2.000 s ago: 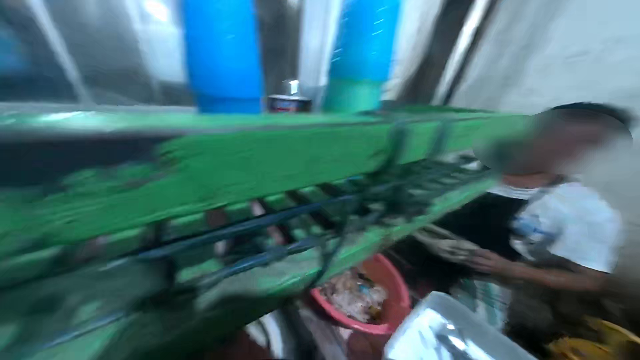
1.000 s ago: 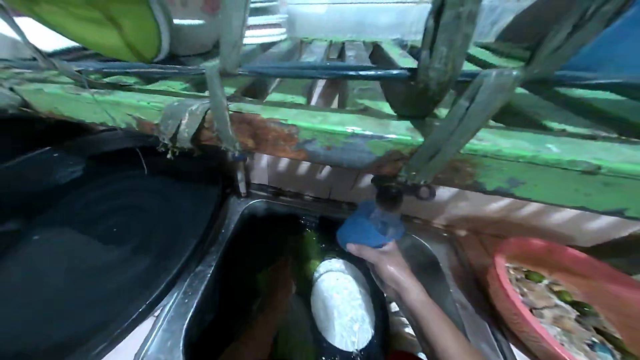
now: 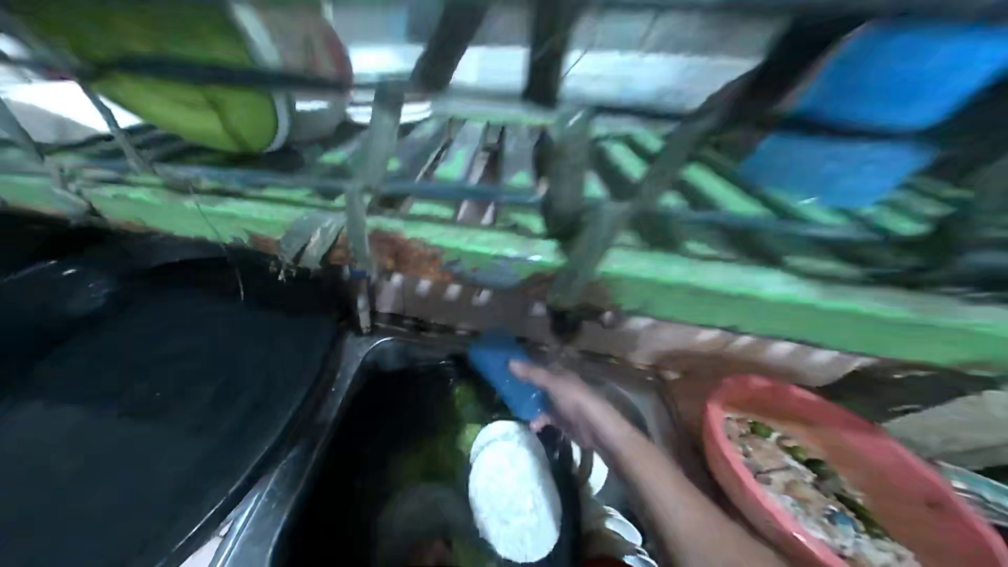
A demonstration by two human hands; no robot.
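Observation:
My right hand (image 3: 571, 398) reaches in from the lower right, shut on a blue plastic cup or small container (image 3: 508, 376), tilted over the back of a metal sink (image 3: 315, 441). Just below it, a white oval dish or lid-like object (image 3: 516, 492) lies in the dark sink area, its exact kind unclear. Something yellow-green (image 3: 468, 417) shows dimly beside it, and several white dishes (image 3: 622, 528) are stacked or lying to its right. Above the cup is a dark faucet (image 3: 565, 324), blurred. My left hand cannot be made out; the sink's lower left is dark.
A green slatted rack (image 3: 787, 303) with straps spans above the sink, carrying a green container (image 3: 197, 102) and a blue one (image 3: 890, 102). At left stands a large dark basin (image 3: 157, 425), seemingly filled with water. A red plastic basin (image 3: 756, 465) with food scraps is at right.
The view has swung from the rack and another person down to the sink. Since one second ago, the blue cup in my right hand has tilted differently, and my left hand has dropped from sight.

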